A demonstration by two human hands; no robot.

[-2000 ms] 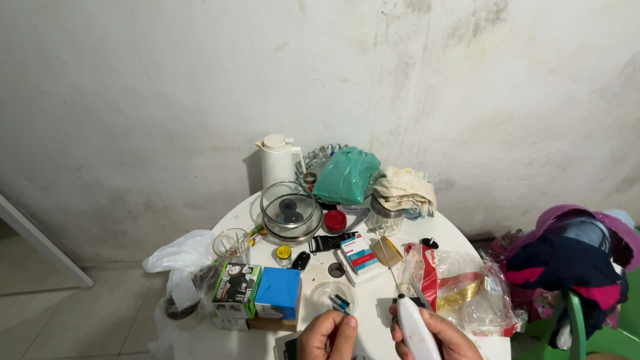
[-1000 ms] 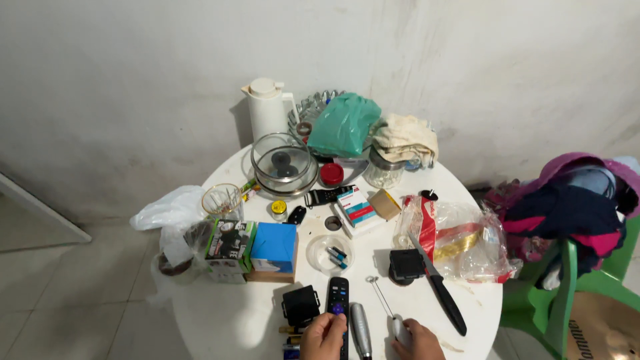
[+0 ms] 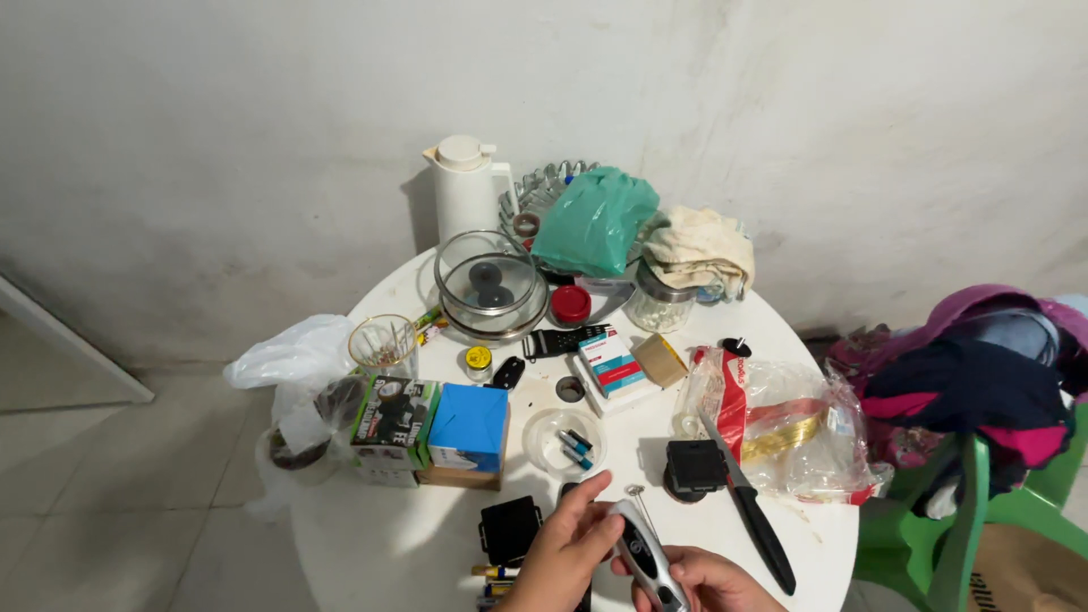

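My left hand [image 3: 565, 544] has its thumb and fingers on the upper end of a silver and black handheld device [image 3: 650, 557]. My right hand [image 3: 710, 582] grips the lower part of it. Behind the device shows a thin wire wand with a coiled tip [image 3: 637, 490]; whether the two are joined cannot be told. A black remote control is mostly hidden by my left hand. Small batteries [image 3: 576, 461] lie in a clear round bowl [image 3: 537, 463] beyond my hands. More batteries [image 3: 495, 573] lie left of my left hand, near a black square case [image 3: 510, 529].
A kitchen knife [image 3: 756, 518] and another black case [image 3: 695, 465] lie to the right, by a plastic bag [image 3: 807, 442]. Boxes [image 3: 469, 425], a glass [image 3: 382, 344], glass lids, a white thermos jug [image 3: 466, 191] and a green bag [image 3: 597, 223] stand farther back.
One second ago my left hand was at the remote control and my right hand at the wand's handle on the table. Now both hands are together on the silver and black device.
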